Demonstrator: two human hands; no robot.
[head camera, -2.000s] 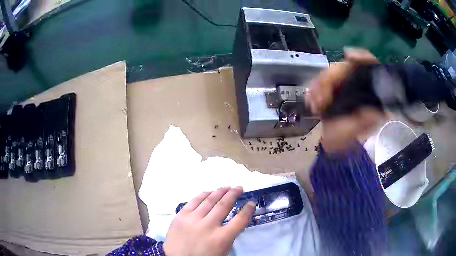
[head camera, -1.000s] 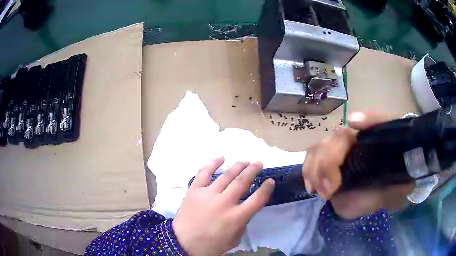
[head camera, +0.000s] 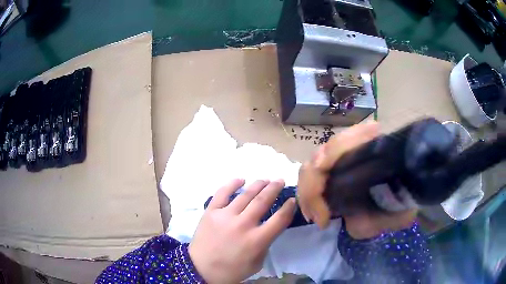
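Observation:
A long black plastic housing (head camera: 284, 203) lies flat on the white cloth (head camera: 202, 148). My left hand (head camera: 236, 233) rests on it with fingers spread, pressing it against the cloth and covering its left part. My right hand (head camera: 317, 186) is closed around the thick black electric screwdriver (head camera: 377, 172), over the right end of the housing. The screwdriver's tip and the housing's right end are hidden behind my hand. The screwdriver is slightly blurred.
The grey metal screw feeder (head camera: 327, 55) stands ahead, with tiny dark screws (head camera: 313, 135) scattered before it. Finished assemblies (head camera: 47, 125) stand in a row on the left cardboard (head camera: 119, 138). A white bowl (head camera: 465, 94) with black parts stands at right; another is partly behind the screwdriver.
My right hand and the screwdriver have moved from beside the feeder to the housing's right end, then a little further left along it. My left hand stays on the housing. The view has shifted.

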